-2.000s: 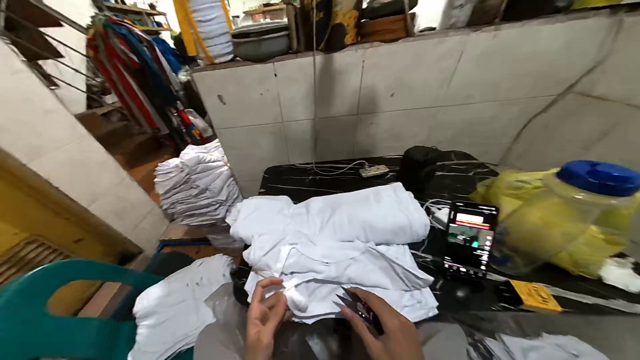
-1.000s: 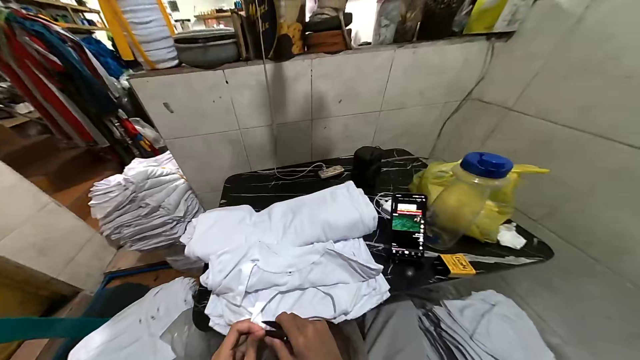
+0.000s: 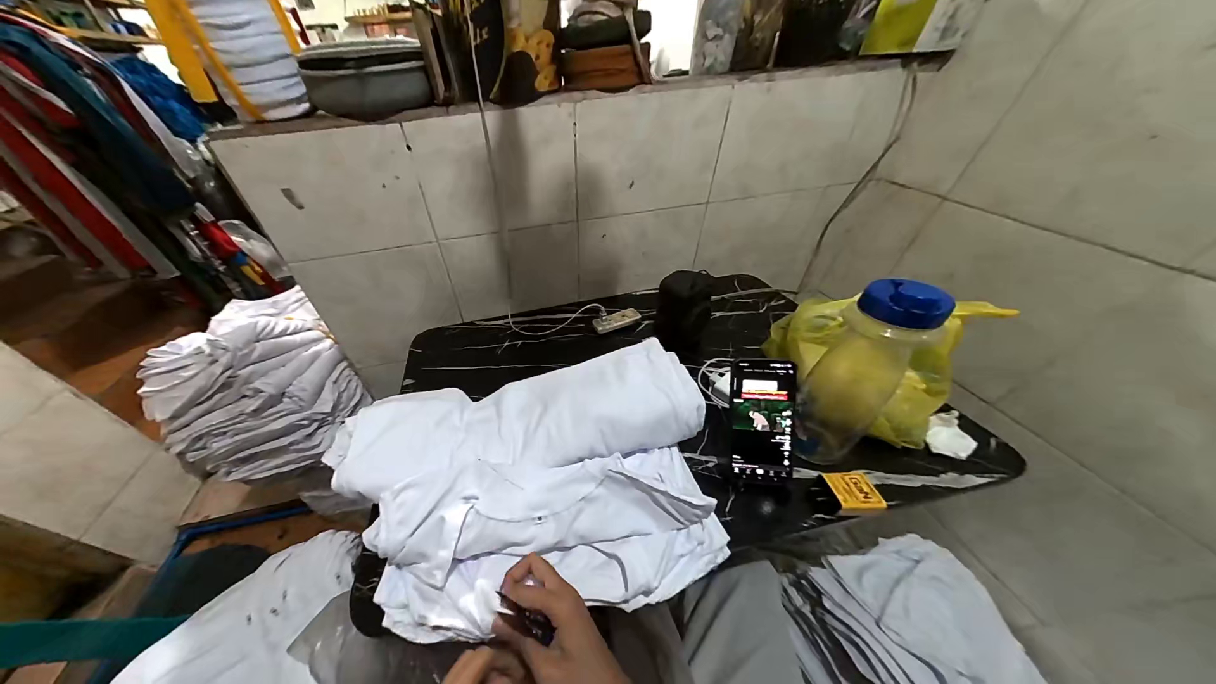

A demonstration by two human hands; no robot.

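Observation:
White garments (image 3: 589,513) lie in a loose pile at the near edge of the black marble-patterned table, with a rolled or folded white cloth (image 3: 579,408) behind them. My right hand (image 3: 560,617) is closed around a small dark tool (image 3: 532,622), probably thread snips, its pale tip at the near edge of the garments. At the bottom edge of the view, my left hand (image 3: 484,665) is mostly cut off, with curled fingers beside the right one; whether it holds fabric cannot be seen.
A lit phone (image 3: 763,418) stands right of the garments, near a yellow card (image 3: 853,491), a blue-lidded plastic jar (image 3: 855,370) and a yellow bag (image 3: 912,408). Farther back are a dark cylindrical object (image 3: 684,309) and a power strip (image 3: 617,321). Stacked white garments (image 3: 252,389) stand left; more cloth (image 3: 921,608) lies lower right.
The view has swung to the right. Two seconds ago my hands were apart over the garments, with the tool in the right; now they are close together at the near edge.

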